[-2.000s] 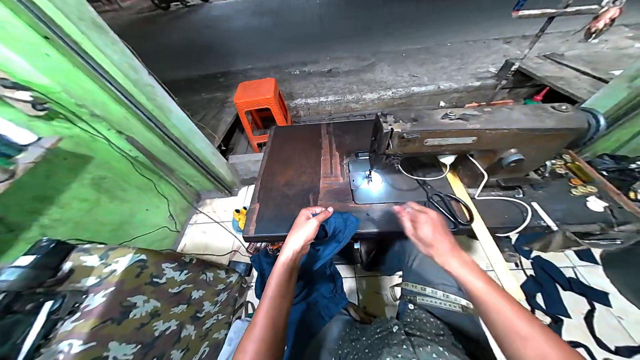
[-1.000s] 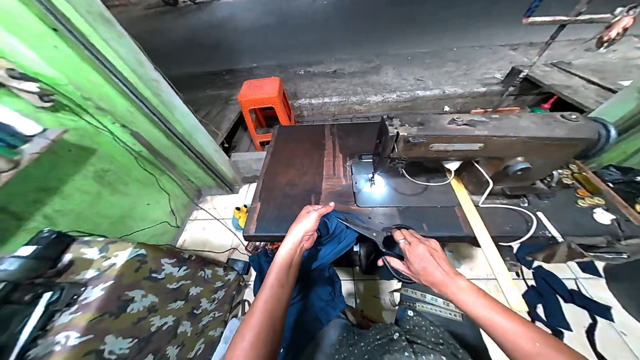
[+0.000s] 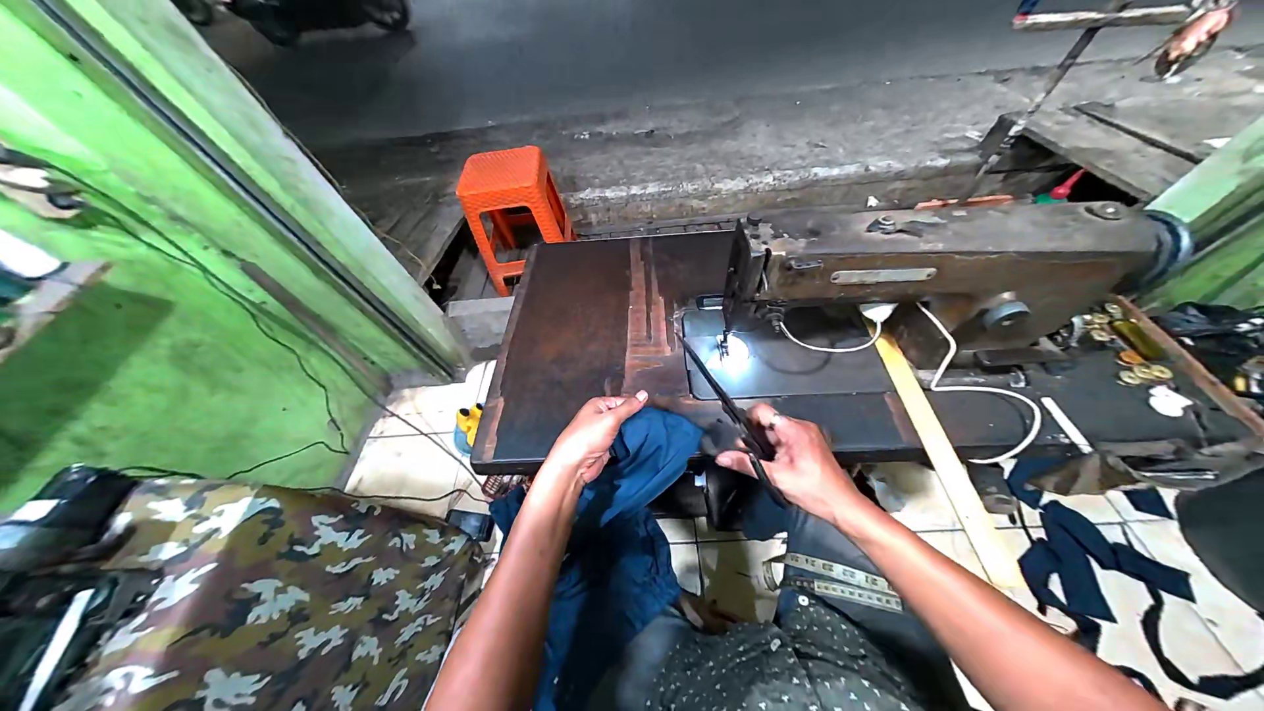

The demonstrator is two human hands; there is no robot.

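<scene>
Navy blue fabric (image 3: 647, 459) is gripped by my left hand (image 3: 592, 434) at the front edge of the sewing machine table (image 3: 573, 336), and the rest of it hangs over my lap. My right hand (image 3: 795, 459) is closed around the handles of dark fabric scissors (image 3: 726, 400). Their blades point up and away over the table, just right of the fabric and apart from it. Behind the blades, the industrial sewing machine (image 3: 948, 257) has its lamp lit at the needle.
A wooden ruler (image 3: 933, 454) slants off the table's front edge. A tape measure (image 3: 839, 575) lies over my lap. Dark fabric strips (image 3: 1081, 553) lie at the right. An orange plastic stool (image 3: 513, 197) stands behind the table, camouflage fabric (image 3: 286, 592) at the left.
Two seconds ago my right hand showed no scissors; one second ago it held them with the blades at the fabric. Now the blades have swung up and away from it.
</scene>
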